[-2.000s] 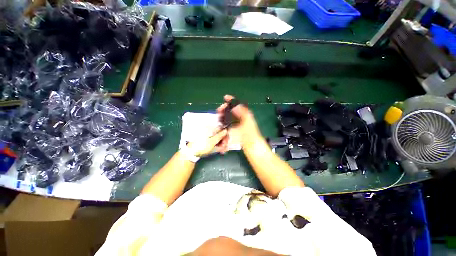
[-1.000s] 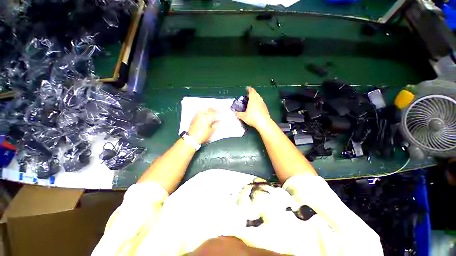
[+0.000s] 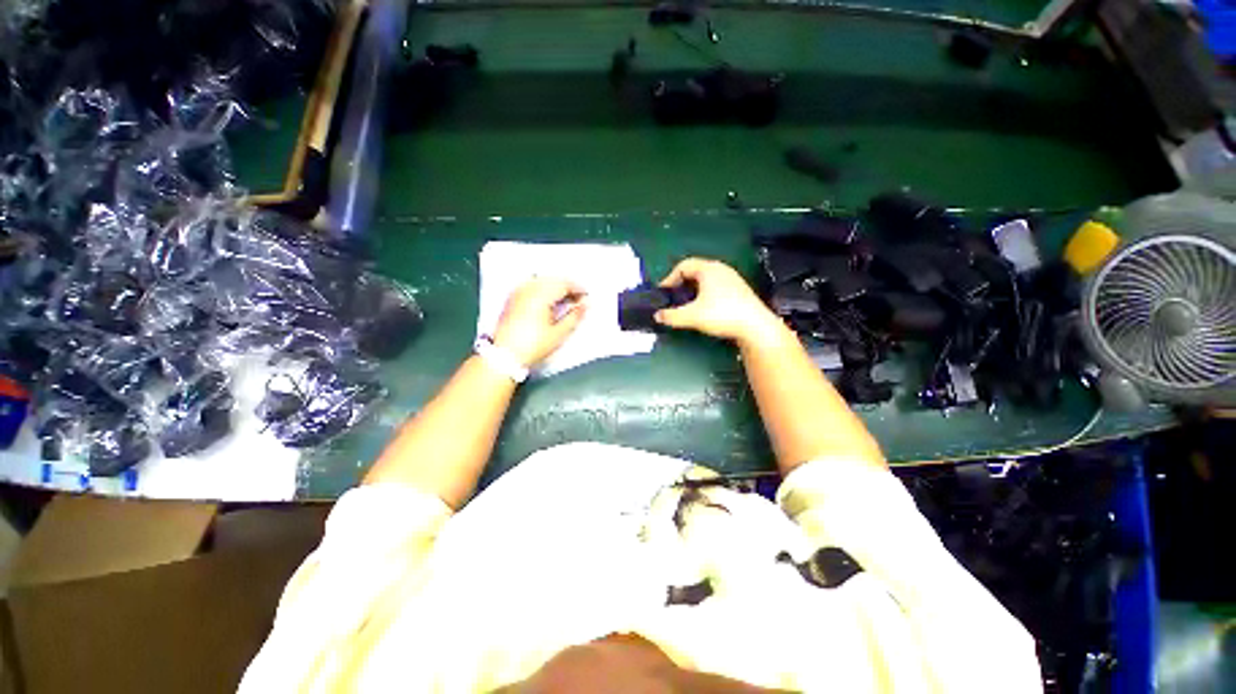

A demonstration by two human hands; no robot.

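Observation:
A white-looking stack of poly bags [image 3: 596, 277] lies on the green surface in front of me. My left hand [image 3: 544, 320] is over the left part of the stack, its fingertips close together at the bags; I cannot tell if it grips a bag edge. My right hand [image 3: 708, 300] holds a black power adapter [image 3: 639, 308] at the right edge of the stack, fingers around its right end. The loose adapter pile [image 3: 915, 292] lies to the right of my right hand, some pieces showing pale grey faces.
Bagged adapters [image 3: 136, 292] are heaped at left, by a tan-edged tray [image 3: 323, 115] and a clear roller [image 3: 363, 129]. A desk fan [image 3: 1177, 315] stands right. Black pieces lie on the conveyor belt [image 3: 542, 163]. A cardboard box [image 3: 122, 597] and blue bin [image 3: 1136, 569] sit below.
My hands were together over the bags, then parted. My right hand has since turned and moved slightly down and right with the adapter. The view has shifted a little.

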